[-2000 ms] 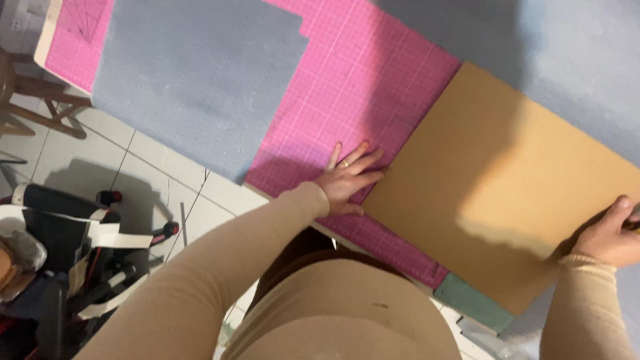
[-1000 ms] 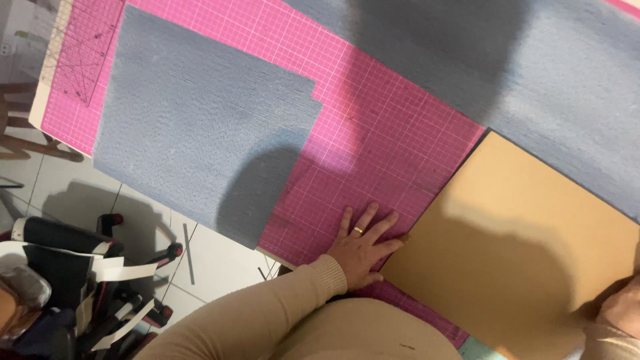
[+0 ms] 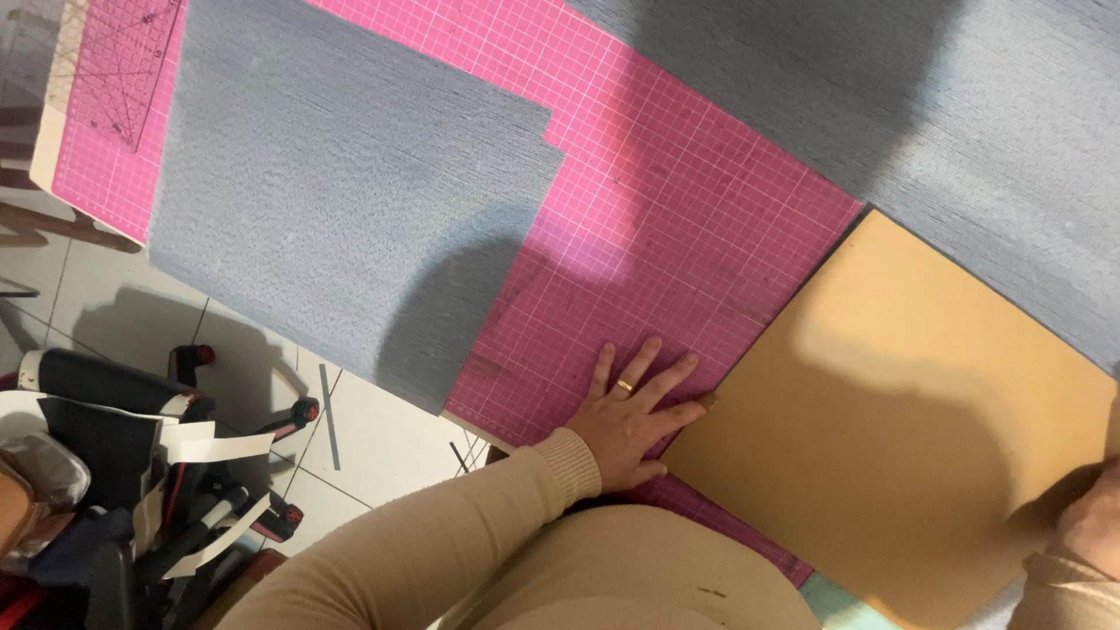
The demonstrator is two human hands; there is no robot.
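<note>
My left hand (image 3: pixel 634 420) lies flat with fingers spread on the pink gridded cutting mat (image 3: pixel 674 219), a ring on one finger. Its forefinger tip meets the left edge of a tan rectangular board (image 3: pixel 840 437). At the right edge of the view, partly cut off, my right hand (image 3: pixel 1089 521) is at the board's right side; its fingers and anything in them are hidden. A blue-grey textured sheet (image 3: pixel 350 192) with a small notched corner covers the mat's left part. A larger blue-grey sheet (image 3: pixel 1006 149) extends along the far side, beside the board.
A clear ruler (image 3: pixel 131 79) rests on the mat's far left. Below left, on the tiled floor (image 3: pixel 350 446), stands a wheeled chair base (image 3: pixel 284 420) near a pile with white strips (image 3: pixel 227 446). A green surface (image 3: pixel 840 604) shows beneath the board's near corner.
The view has shifted, showing more of the left sheet and less of my right hand. My left hand stays spread on the mat beside the board.
</note>
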